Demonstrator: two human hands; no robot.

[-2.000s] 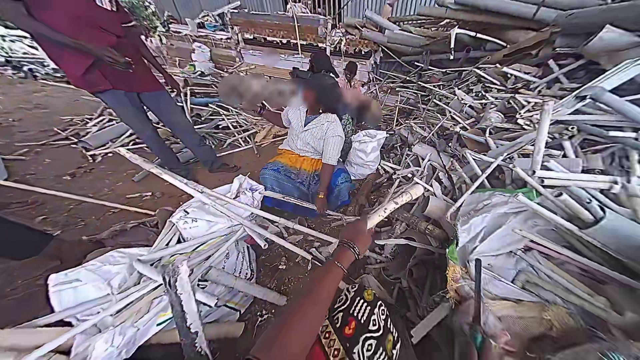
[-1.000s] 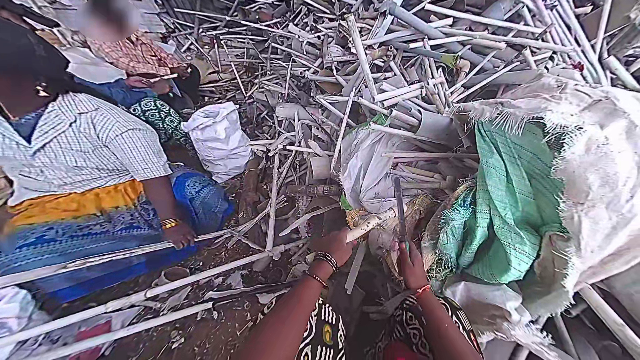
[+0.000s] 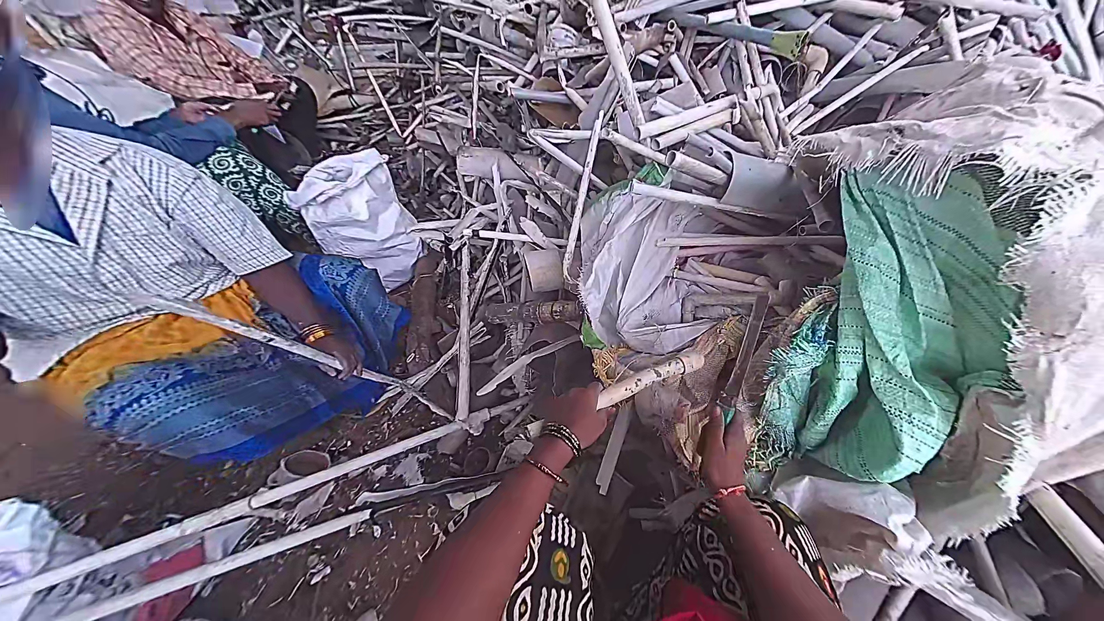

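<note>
My left hand (image 3: 576,416) grips the near end of a short, dirty white pipe piece (image 3: 651,378), which points up to the right. Just right of it, my right hand (image 3: 724,447) is closed around the handle of a long flat blade (image 3: 746,349), held upright with its tip up. The blade and the pipe are apart. Behind them lies a white woven sack (image 3: 634,276) with thin pipe pieces (image 3: 733,278) at its opening. A frayed brown mesh sack (image 3: 690,401) is under the pipe and close to both hands.
A large frayed sack (image 3: 1056,345) with green woven cloth (image 3: 906,345) lies at right. Scrap pipes (image 3: 617,60) are heaped behind. At left a seated person (image 3: 147,224) holds a long pipe (image 3: 259,338); another person (image 3: 172,52) sits beyond. Long white pipes (image 3: 285,492) cross the ground.
The view has swung right and down since two seconds ago. My right hand with the blade, seen one second ago, was not visible in the earliest frame. My left hand still holds the pipe piece.
</note>
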